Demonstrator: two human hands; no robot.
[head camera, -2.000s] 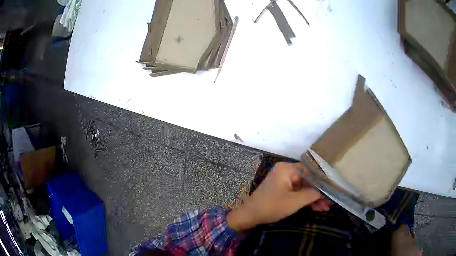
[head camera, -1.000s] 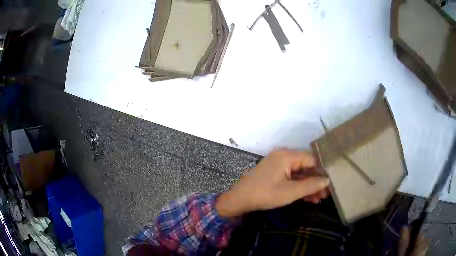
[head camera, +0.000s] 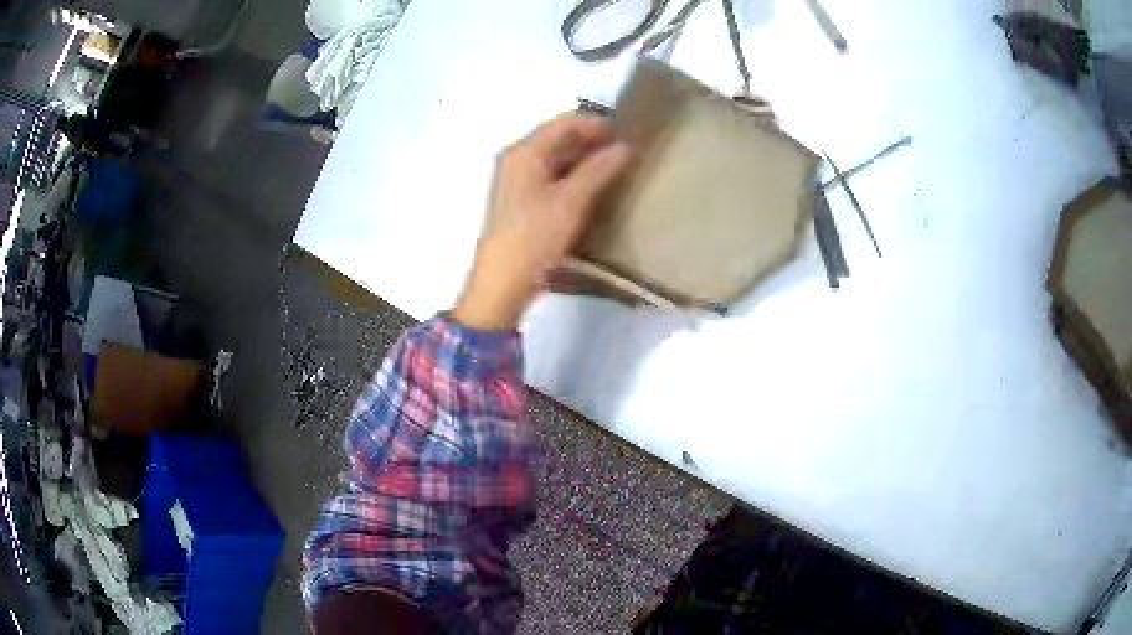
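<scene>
A five-sided brown pocket piece with a beige centre (head camera: 714, 192) is at the upper middle over the left stack. My left hand (head camera: 546, 192) pinches its darker brown band at the left side. Edges of the stack (head camera: 621, 285) show below the piece; the rest is hidden. Whether the piece touches the stack, I cannot tell. Thin brown offcuts (head camera: 829, 236) lie just right of it. Another pocket stack (head camera: 1102, 261) is cut off by the right edge. My right hand is not in view.
Brown tape (head camera: 602, 50) curls at the top of the white table (head camera: 795, 409). A dark bundle (head camera: 1049, 47) lies top right. A dark thin object (head camera: 1109, 602) shows at the lower right edge. A blue bin (head camera: 211, 533) stands on the floor at left.
My left hand has carried the pocket piece from near my lap up to the left stack. The loose strip across it no longer shows there. The view has shifted left.
</scene>
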